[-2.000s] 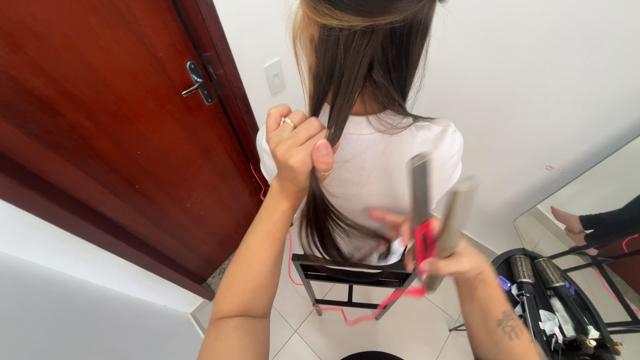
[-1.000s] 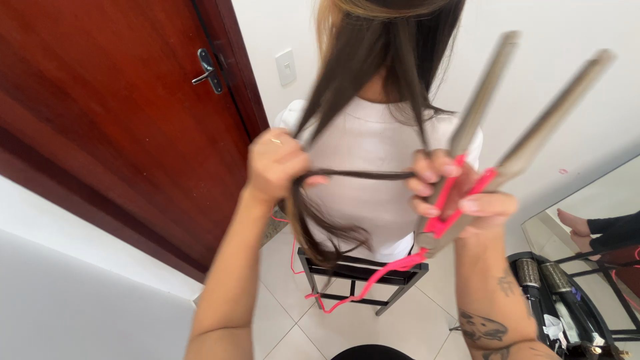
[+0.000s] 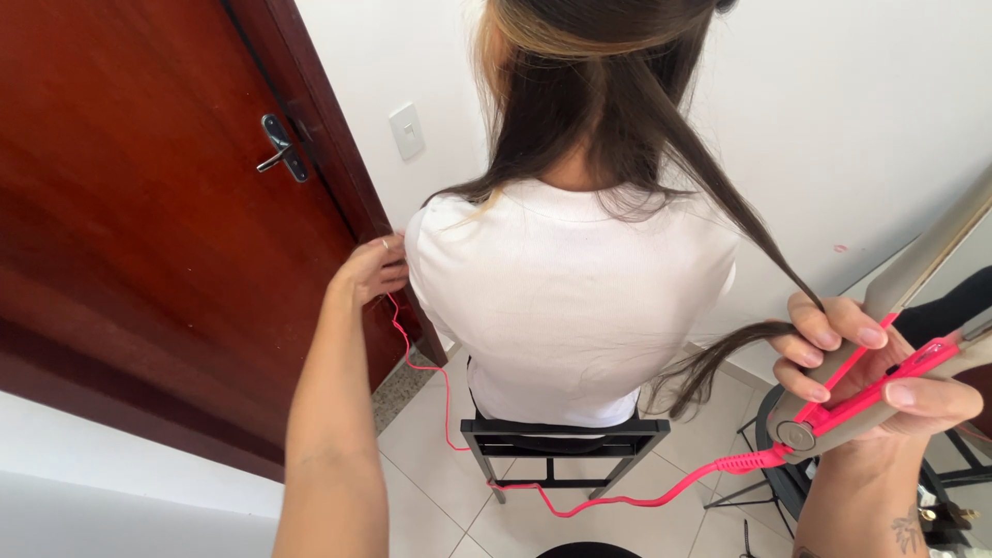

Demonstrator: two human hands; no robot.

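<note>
A person in a white shirt (image 3: 566,287) sits facing away on a black metal chair (image 3: 554,449), the dark hair (image 3: 542,116) partly hanging down the back. My right hand (image 3: 860,372) holds a hair straightener (image 3: 876,395) with pink inner edges, its plates spread apart and partly out of frame. Between the same hand's fingers runs a drawn-out lock of hair (image 3: 736,205), its loose end hanging to the left. My left hand (image 3: 376,267) is beside the person's left shoulder, fingers loosely spread, with no hair visible in it; its fingertips are partly hidden by the sleeve.
A pink cord (image 3: 612,508) runs from the straightener past the chair and up towards the door frame. A dark red wooden door (image 3: 155,232) with a metal handle (image 3: 283,151) stands left. At lower right are a black stand (image 3: 783,473) with hair tools and a mirror.
My left hand has let go of the hair and moved left to the shoulder. My right hand, with the straightener, has moved right and draws a lock out to that side.
</note>
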